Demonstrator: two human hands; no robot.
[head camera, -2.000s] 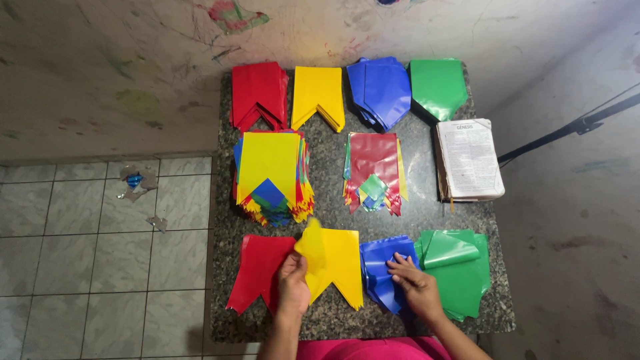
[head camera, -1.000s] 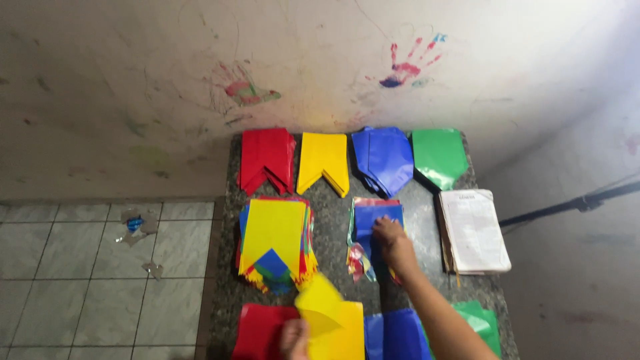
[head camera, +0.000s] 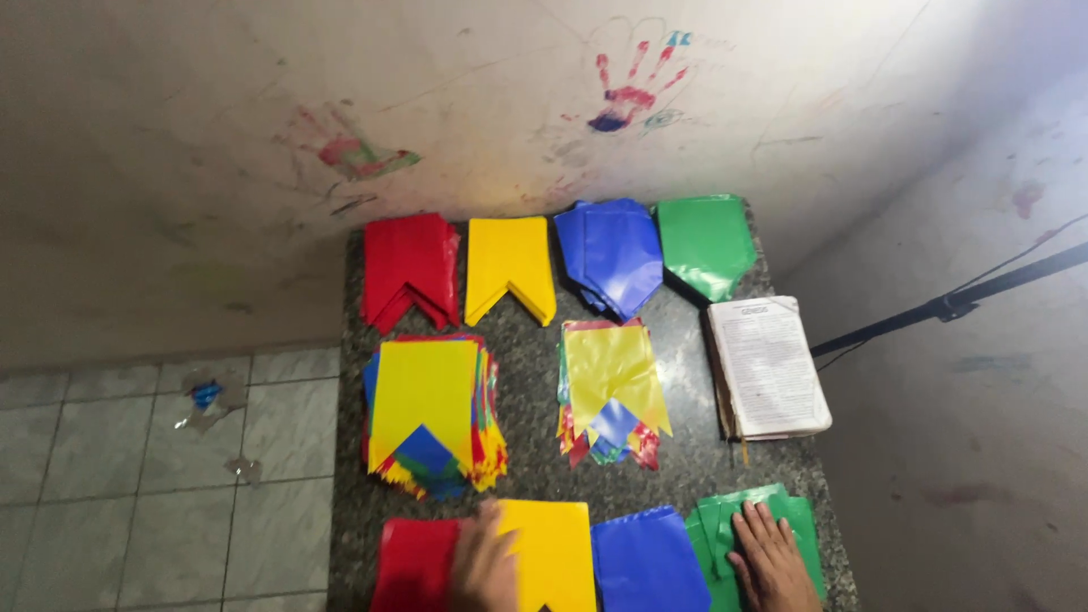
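Note:
Plastic bunting flags lie in stacks on a granite tabletop. My right hand (head camera: 772, 557) rests with fingers spread on the near green flags (head camera: 714, 523). My left hand (head camera: 489, 561), blurred, is over the border of the near red flags (head camera: 416, 561) and near yellow flags (head camera: 557, 544); whether it grips one cannot be seen. Near blue flags (head camera: 648, 557) lie between the hands. In the middle row are a thick mixed stack (head camera: 425, 382) and a thinner mixed stack (head camera: 608, 361), both topped with yellow. Along the back lie red (head camera: 404, 255), yellow (head camera: 508, 255), blue (head camera: 612, 246) and green flags (head camera: 705, 238).
A thick open book (head camera: 769, 365) lies at the right edge of the granite tabletop (head camera: 527, 425). A dark bar (head camera: 952, 306) crosses at the right. A paint-marked wall (head camera: 510, 127) stands behind. Plastic scraps (head camera: 206, 395) lie on the tiled floor at the left.
A yellow flag now tops the thinner mixed stack, where blue showed a second ago. My right hand has moved from that stack to the near green flags. The view has tilted upward.

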